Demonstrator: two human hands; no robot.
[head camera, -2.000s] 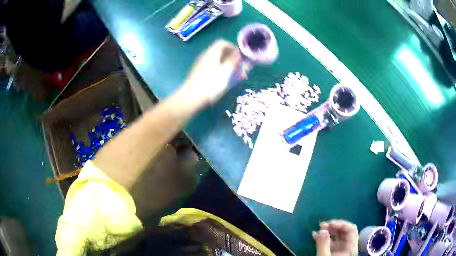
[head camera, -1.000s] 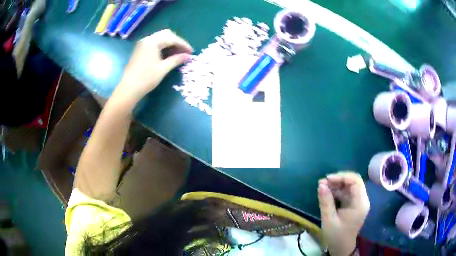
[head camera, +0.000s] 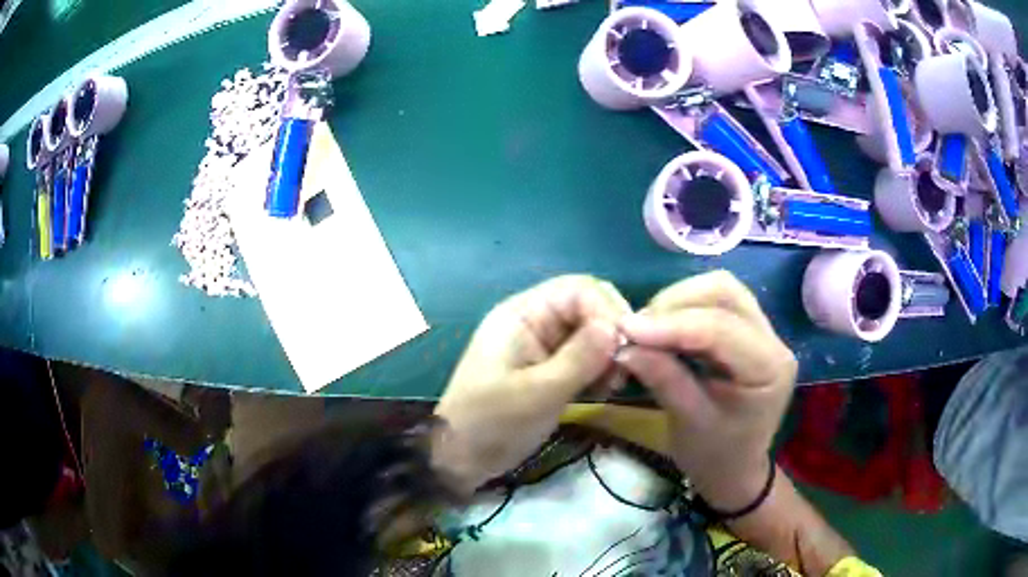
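My left hand and my right hand meet at the table's near edge. Their fingertips pinch a tiny pale piece between them, mostly hidden by the fingers. A pink fan unit with a blue battery lies left of my hands, its handle on the top of a white card. A heap of tiny pale pink pieces lies beside the card, on its left.
Many pink fan units with batteries crowd the right side. Several set-aside units stand in a row at far left. A white scrap lies near the top. A box with blue pieces is below the table at left. Grey cloth shows at right.
The view has turned right. My left hand has come from the set-aside units, past the heap, to my right hand. The fan unit it held two seconds ago is released at far left.
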